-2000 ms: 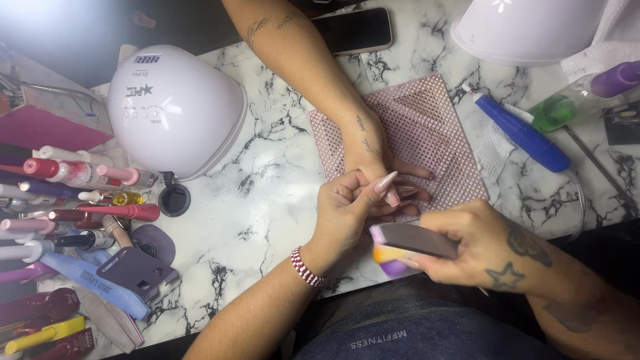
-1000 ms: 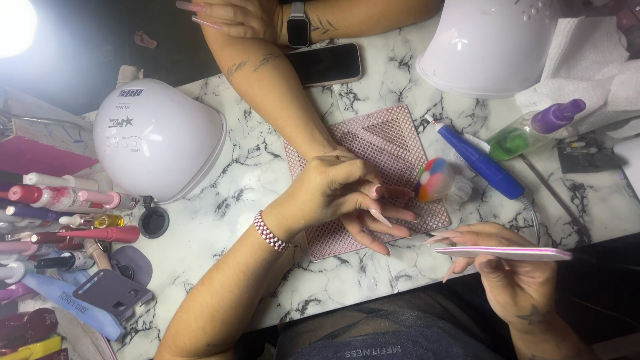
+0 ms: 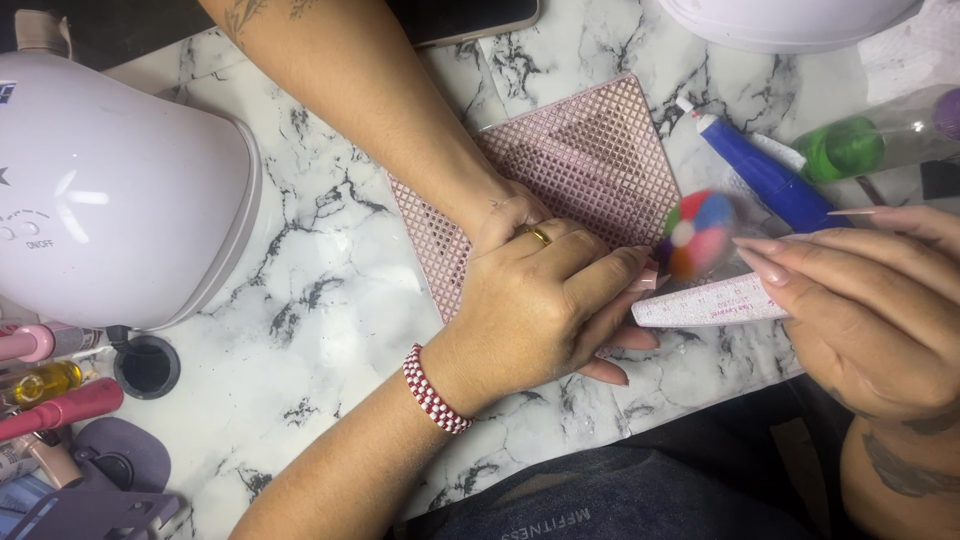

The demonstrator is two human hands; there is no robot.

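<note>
My left hand (image 3: 540,307), with a gold ring and a red-and-white beaded bracelet (image 3: 431,390) at the wrist, is closed around the fingers of another person's hand (image 3: 626,349). That person's forearm (image 3: 375,97) reaches in from the top left. Between fingers and thumb, my right hand (image 3: 870,300) holds a whitish nail file (image 3: 712,301) with printed marks. The file's tip lies close to a pale, square-ended nail (image 3: 645,279) at my left fingertips; whether they touch is unclear. Under the hands lies a pink lattice-patterned mat (image 3: 592,157). A multicolored round brush (image 3: 699,232) stands beside the file.
A white nail lamp (image 3: 120,187) stands left, above nail polish bottles (image 3: 60,409) and a grey phone stand (image 3: 94,514). A phone (image 3: 472,19) and another white lamp (image 3: 787,19) are at the top. A blue electric nail drill (image 3: 765,176) and a green-liquid bottle (image 3: 862,142) lie right.
The file in my right hand has moved left to the other person's fingers. The round brush is out of my right hand, which held it two seconds ago. The view is much closer.
</note>
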